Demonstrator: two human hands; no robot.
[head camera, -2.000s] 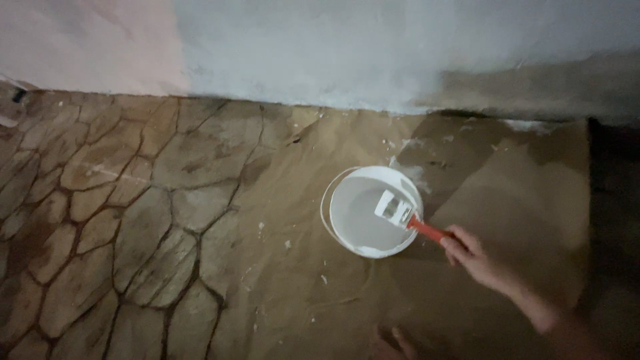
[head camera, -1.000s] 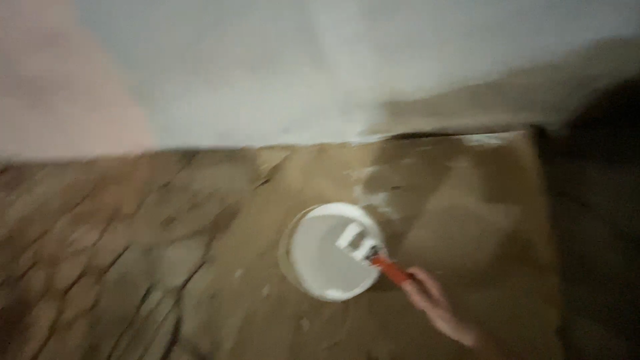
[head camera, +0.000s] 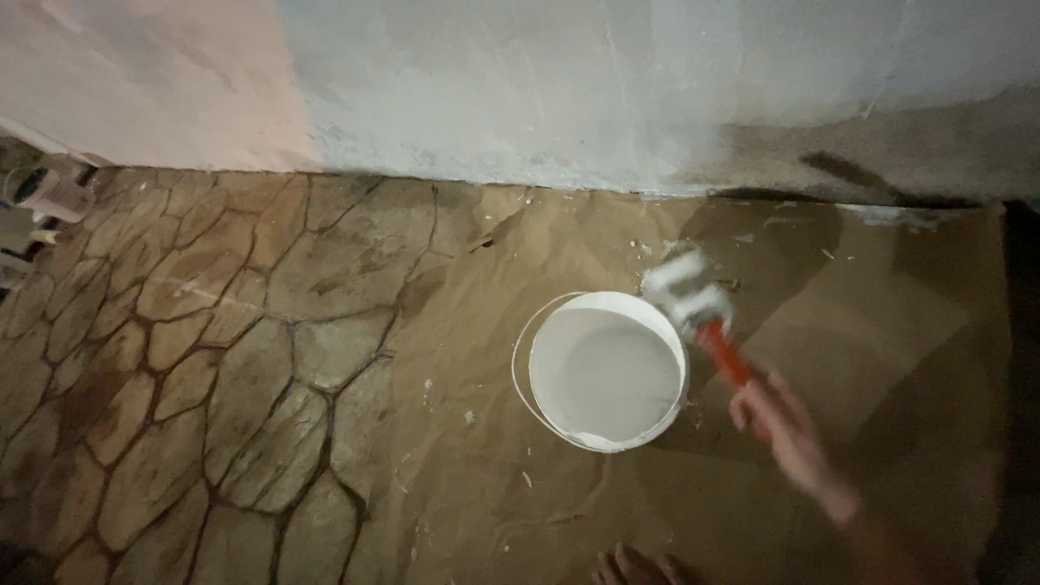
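My right hand (head camera: 772, 414) is closed around the red handle of a wide paintbrush (head camera: 723, 349). The brush head is coated white, blurred by motion, and held above the upper right rim of a white plastic bucket (head camera: 686, 370). Pale grey-white paint (head camera: 605, 374) partly fills the bucket, whose wire handle (head camera: 517, 366) lies down on its left side. Several digits (head camera: 634, 566) show at the bottom edge; whether they are my left fingers or toes cannot be told.
Brown paper sheeting (head camera: 463, 487) with white splatters lies under the bucket, beside irregular stone paving (head camera: 252, 439). Behind runs a wall (head camera: 504, 89), pinkish at left, grey-white in the middle and darker at lower right. A small pail (head camera: 61, 195) stands far left.
The brush was over the inside of the bucket in both earlier frames; my right hand has moved it out past the upper right rim.
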